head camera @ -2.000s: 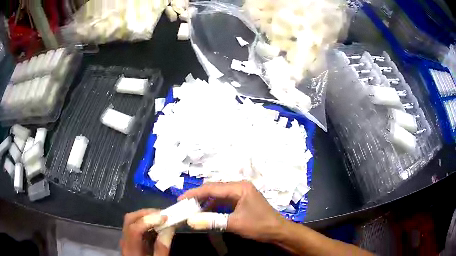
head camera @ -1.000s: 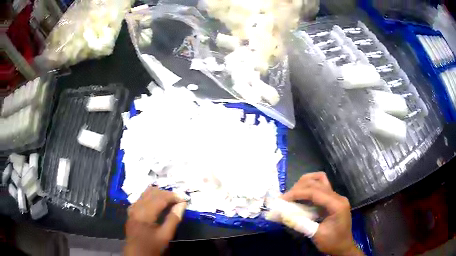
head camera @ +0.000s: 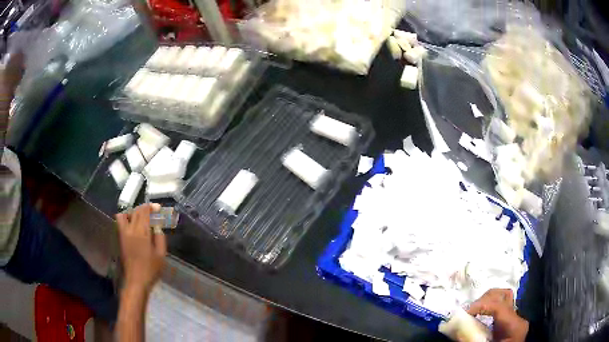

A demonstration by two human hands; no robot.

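Observation:
My left hand (head camera: 142,240) is at the bench edge, fingertips touching a grey, clear-ended piece (head camera: 164,217) beside a small pile of loose white units (head camera: 163,164). Whether it grips the piece is unclear. My right hand (head camera: 501,312) is at the near right corner of the blue basket (head camera: 400,306), partly cut off by the lower edge. Its pale covered fingers hide whether it holds anything. White pieces (head camera: 434,220) are heaped in the basket. A clear ribbed tray (head camera: 267,150) holds three white units, one of them upper right (head camera: 333,129).
A clear tray stack with rows of white units (head camera: 175,90) stands at back left. Bags of cream chunks (head camera: 320,33) lie at the back and right (head camera: 544,100). Another clear stack (head camera: 577,260) is at right. A person's dark-clothed leg (head camera: 57,257) and a red stool (head camera: 57,314) are at left.
The view has swung left. My left hand has left the basket's front edge and reached the loose units. My right hand has stayed near the basket's right corner.

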